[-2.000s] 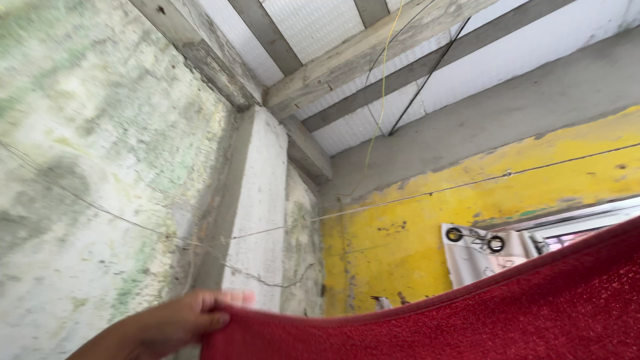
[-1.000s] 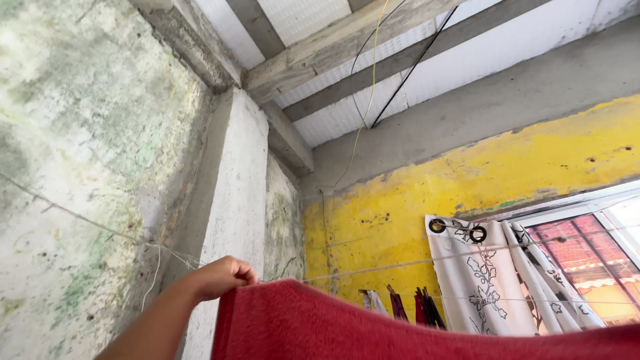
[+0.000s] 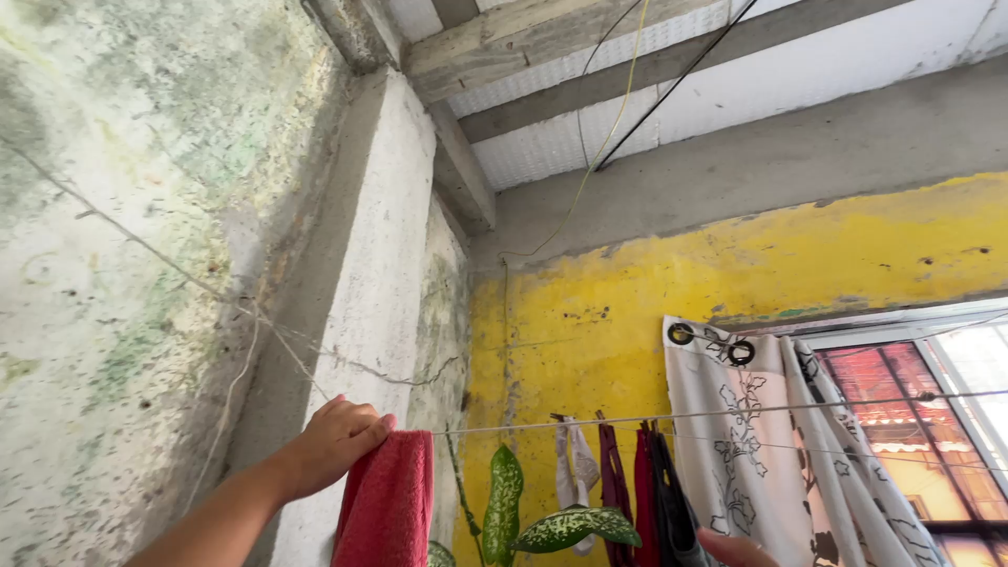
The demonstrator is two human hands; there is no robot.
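Note:
A red terry towel (image 3: 387,504) hangs in a narrow fold over the clothesline (image 3: 583,423). At its top left corner my left hand (image 3: 342,441) grips the cloth against the line. Only part of my right hand (image 3: 734,549) shows at the bottom edge, before the lower part of the curtain; what it holds, if anything, is hidden. To the right of the towel, farther back, hang a white garment (image 3: 575,465), a dark red garment (image 3: 613,484) and a black garment (image 3: 669,504).
A patterned curtain with metal rings (image 3: 740,425) hangs beside a barred window (image 3: 906,425). Spotted green leaves (image 3: 502,492) rise between the towel and the garments. A white concrete column (image 3: 378,236) and a stained wall (image 3: 118,276) stand at left. A thin wire (image 3: 150,248) crosses the wall.
The red towel was spread wide across the lower right; now it hangs as a narrow fold below my left hand. Part of my right hand has come into view, and the leaves and garments show more.

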